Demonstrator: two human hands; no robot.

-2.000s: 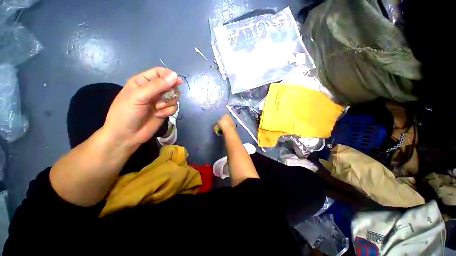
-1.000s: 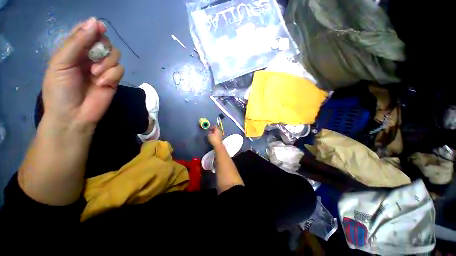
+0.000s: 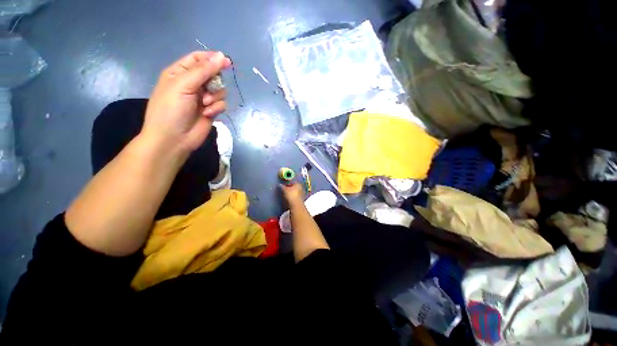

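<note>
My left hand (image 3: 179,101) is raised over the floor. Its thumb and forefinger pinch a thin pale needle (image 3: 202,45), with dark thread (image 3: 237,84) trailing from it. A small pale crumpled thing (image 3: 215,84) sits inside the curled fingers. My right hand (image 3: 293,194) reaches down by my shoe; its fingertips are at a yellow-green spool (image 3: 287,175), and I cannot tell if they grip it. Slim snips or a similar small tool (image 3: 306,178) lie just right of the spool. A mustard-yellow cloth (image 3: 203,240) is bunched on my lap.
A brighter yellow cloth (image 3: 385,150) and a clear printed bag (image 3: 338,71) lie ahead on the floor. A khaki heap (image 3: 460,67), tan fabric (image 3: 484,219) and a printed tote (image 3: 531,301) are at right. A red item (image 3: 270,238) is beside my lap.
My left hand swung far left and up, then came back towards the middle, still pinching. My right hand moved off the spool, which then showed, and is now close against it again.
</note>
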